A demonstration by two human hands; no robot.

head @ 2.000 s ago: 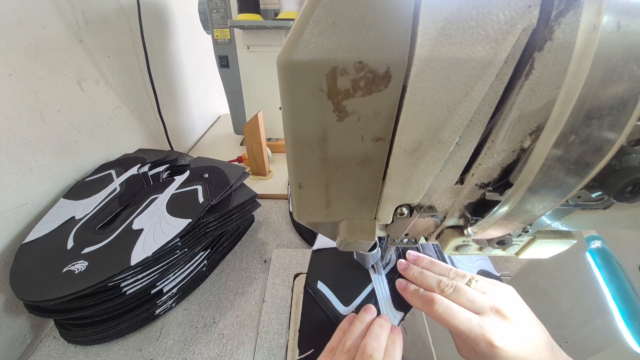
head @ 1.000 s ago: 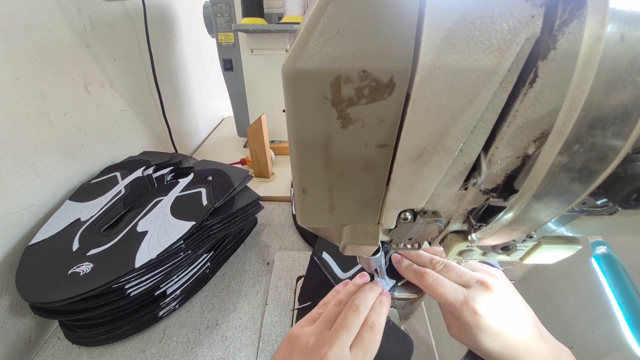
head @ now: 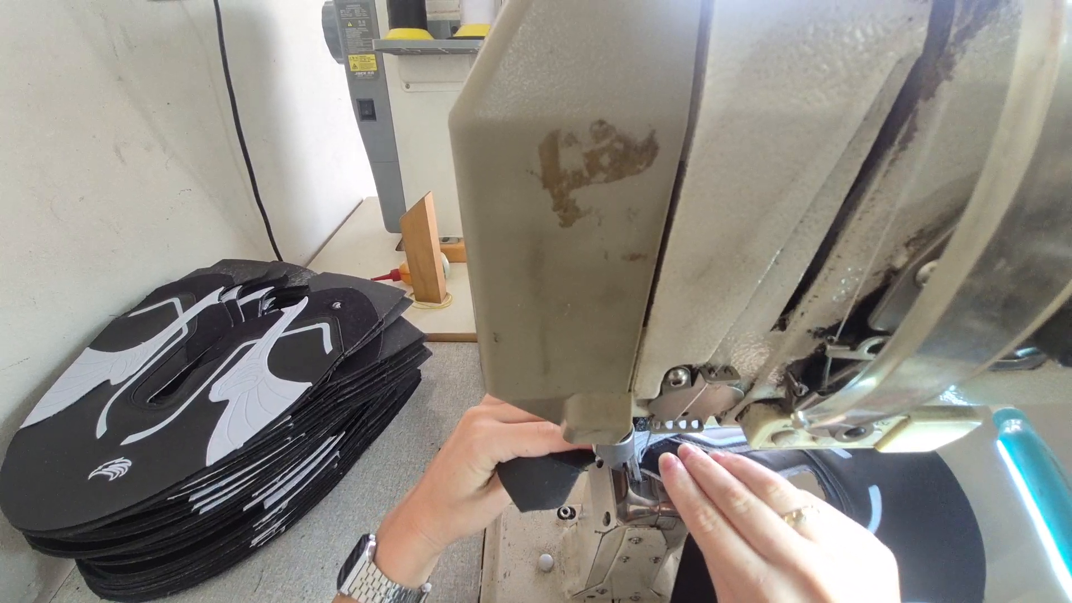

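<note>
A black shoe upper with white trim (head: pixel 921 511) lies under the needle area of an industrial sewing machine (head: pixel 569 251), spreading out to the right. My left hand (head: pixel 477 469), with a metal-band watch at its wrist, grips a black edge of the upper just left of the presser foot (head: pixel 620 456); its fingertips are hidden behind the machine head. My right hand (head: pixel 762 519), wearing a ring, lies flat with its fingers together on the upper, right of the foot. The needle itself is hard to make out.
A tall stack of black and white shoe uppers (head: pixel 276 402) stands at left on the grey work surface (head: pixel 435 394). Behind it are a wooden block (head: pixel 425 251), a red-tipped bottle (head: pixel 402 273) and thread cones (head: pixel 408 17). A teal tube (head: pixel 1034 486) is at far right.
The upper has been turned, its body now out to the right. My left hand has moved from in front of the foot to its left side, and now holds a black edge there.
</note>
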